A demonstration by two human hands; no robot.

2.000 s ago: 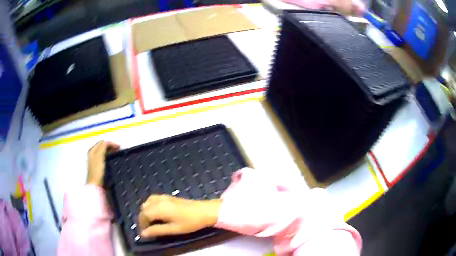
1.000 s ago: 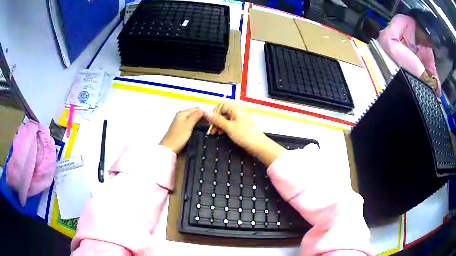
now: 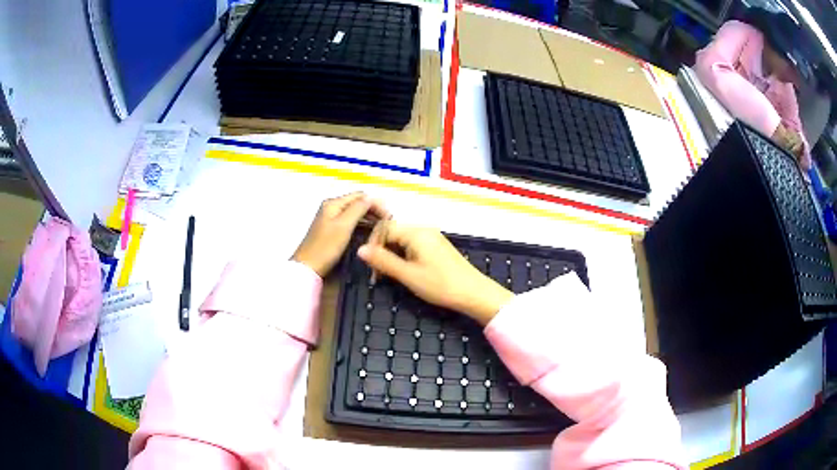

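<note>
A black component tray [image 3: 341, 418] lies in front of me, with small silvery-white components [image 3: 439, 380] in regular rows. My left hand [image 3: 329, 235] is at the tray's far left corner, fingers bent; its fingertips are partly hidden, so its grip is unclear. My right hand [image 3: 431, 268] is over the tray's far left part, close to my left fingers. It pinches a thin tan tool [image 3: 377, 240] pointing down to the tray. The hand and sleeve cover some pockets.
A cardboard sheet [image 3: 317, 395] lies under the tray. Black tray stacks stand upper left [image 3: 317, 92] and right [image 3: 725, 275]; a separate tray [image 3: 567, 138] lies top centre. A dark pen [image 3: 187, 275], paper slips [image 3: 156, 163] and blue panel [image 3: 161, 46] are left. A person's pink sleeve [image 3: 739, 78] shows upper right.
The view has shifted since the oldest frame. My right hand went from the tray's near left part to its far left corner, then slightly nearer me along the left side.
</note>
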